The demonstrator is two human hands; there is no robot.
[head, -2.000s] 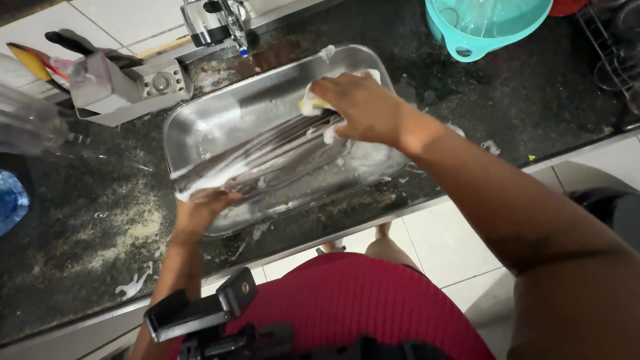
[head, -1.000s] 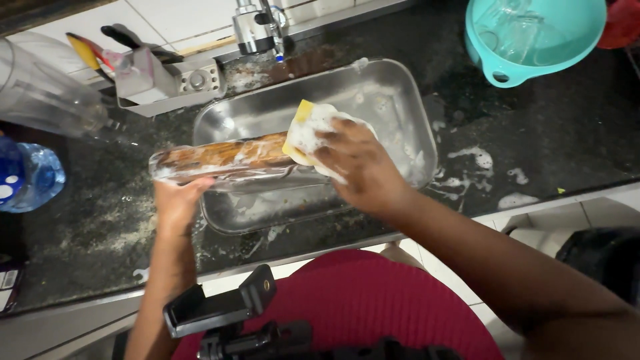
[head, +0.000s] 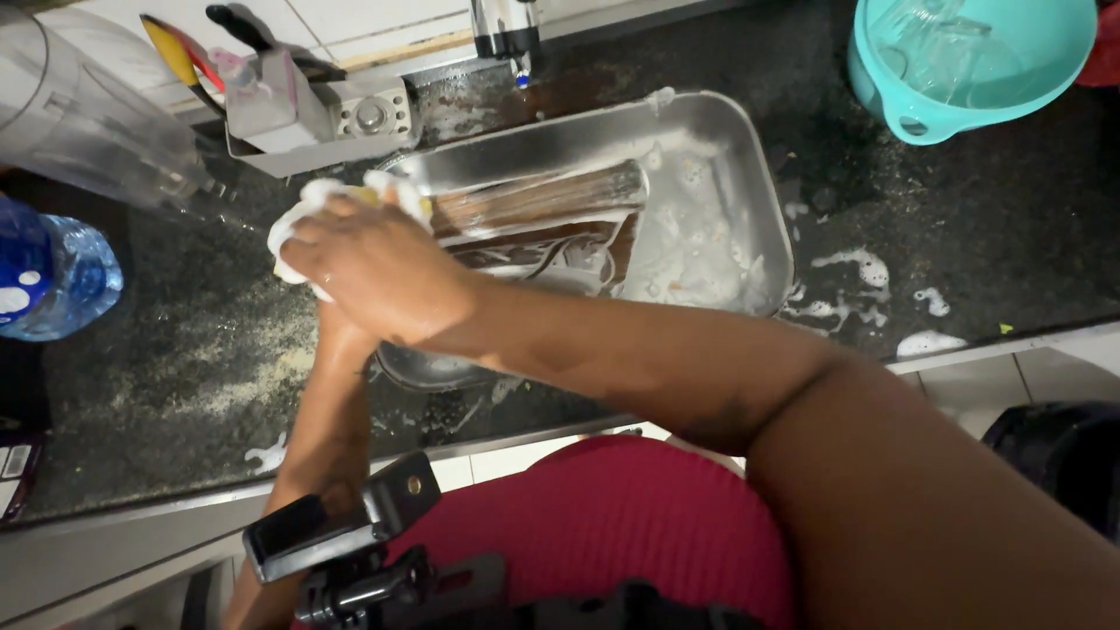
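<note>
A long, clear rectangular container (head: 542, 219), wet with suds, slants over the steel sink (head: 766, 201), its near-left end beneath my hands. My right hand (head: 385, 262) is closed on a foamy yellow sponge (head: 363, 194) and presses it at that left end. Most of my left hand (head: 337, 315) is hidden under the right one; only the part by the wrist shows, at the container's left end, so its fingers cannot be seen. White foam and cloudy water (head: 700, 227) lie in the right part of the sink.
A faucet (head: 507, 35) stands behind the sink. Left are a caddy (head: 324, 140) with utensils, a clear blender jar (head: 96, 122) and a blue bottle (head: 70, 276). A turquoise bowl (head: 927, 122) with glassware sits back right. Foam (head: 932, 343) spots the dark counter.
My right hand has moved left with the sponge, from the middle of the container to its left end, and now covers my left hand. The container's face has turned between frames.
</note>
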